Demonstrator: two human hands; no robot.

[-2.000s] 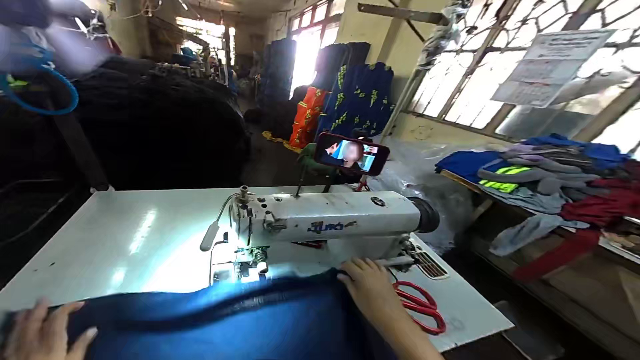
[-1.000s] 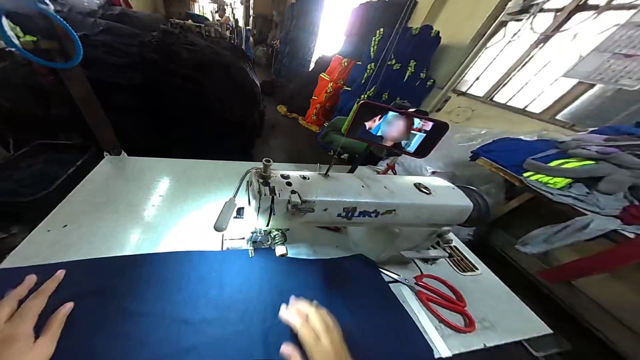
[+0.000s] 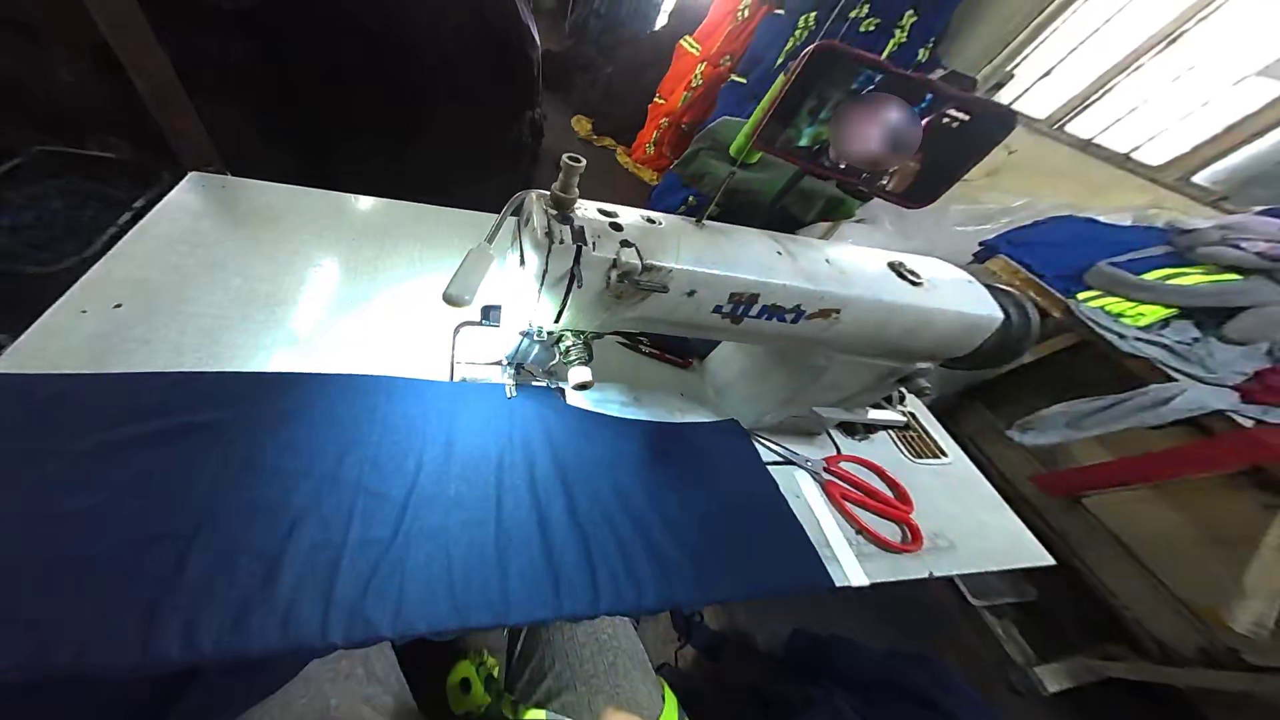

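Note:
Dark blue fabric (image 3: 420, 500) lies across the front of the white sewing table, its back edge at the needle and presser foot area (image 3: 535, 370) of a white Juki sewing machine (image 3: 790, 290). Red-handled scissors (image 3: 870, 500) rest on the table at the fabric's right end, blades partly overlapped by it. Only a sliver of skin, apparently my right hand (image 3: 620, 714), shows at the bottom edge, below the fabric and over my lap; what it holds is hidden. My left hand is out of view. Neither hand is seen touching the fabric.
A phone (image 3: 885, 125) on a holder stands behind the machine. Folded and loose garments (image 3: 1150, 290) lie on a wooden table at right. Dark piled material (image 3: 350, 100) is behind the sewing table (image 3: 230, 270). A white strip (image 3: 832, 530) lies beside the scissors.
Both hands were on the fabric before; the left has gone out of view and the right is almost out. The fabric's right end has shifted and uncovered more of the scissors since the first frame. The view tilts lower.

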